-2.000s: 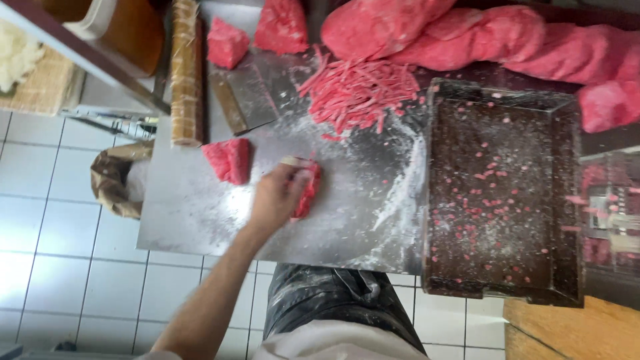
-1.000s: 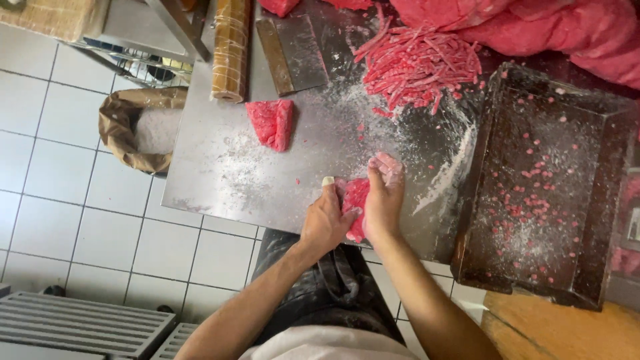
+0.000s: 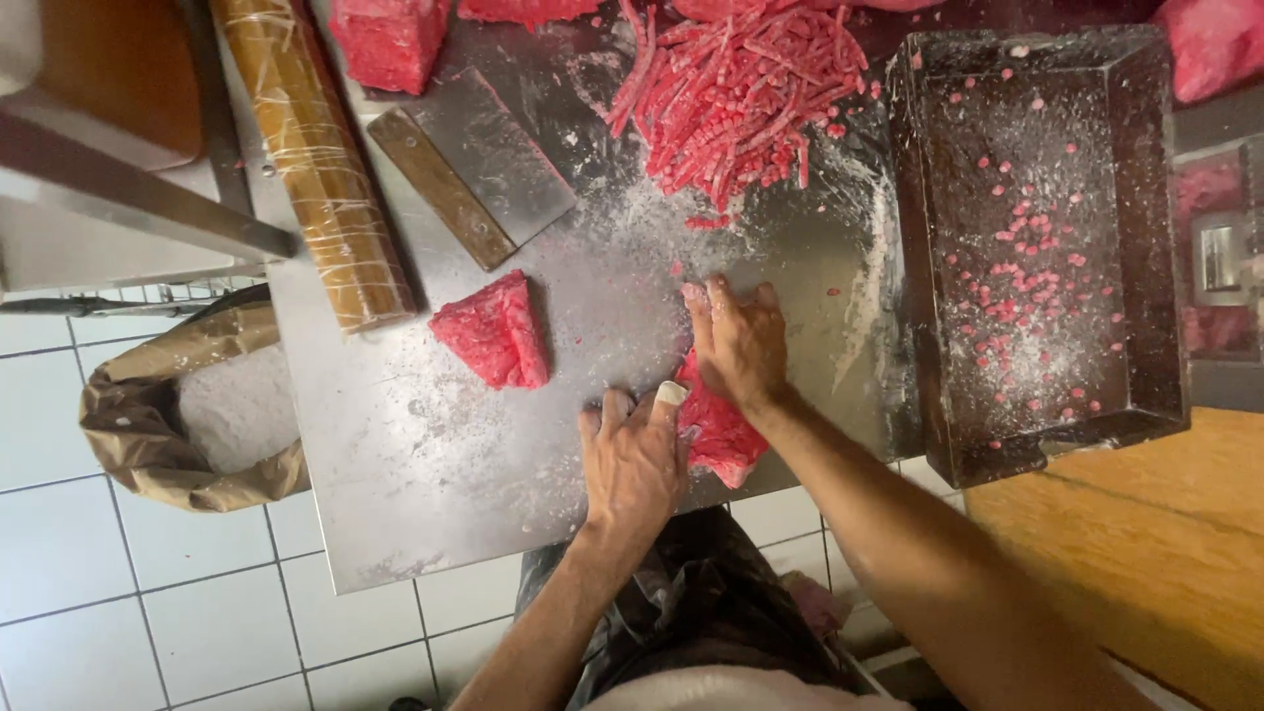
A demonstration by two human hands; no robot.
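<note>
A piece of red dough (image 3: 721, 434) lies on the floured steel table (image 3: 415, 474) near its front edge. My left hand (image 3: 632, 459), with a pale wrap on one finger, touches the dough's left side. Over the upper part of that dough is my right hand (image 3: 736, 341), palm down, fingers stretched forward and partly bent; it covers some of the dough. Another red dough chunk (image 3: 499, 334) rests to the left of my hands. Beyond it is a metal dough scraper (image 3: 444, 188) with a wooden handle. A heap of thin red dough strips (image 3: 741, 99) lies beyond my right hand.
A dark tray (image 3: 913, 247) with flour and small red bits stands at right. A plastic-wrapped roll (image 3: 316, 168) lies at left, near a metal post (image 3: 138, 183). An open paper bag of white powder (image 3: 128, 425) is beside the table. More red dough (image 3: 390, 39) lies at the back.
Two seconds ago only one hand was in view, at the dough; now both are there. Since one second ago, my right hand has moved forward over the dough, which shows more of its near end.
</note>
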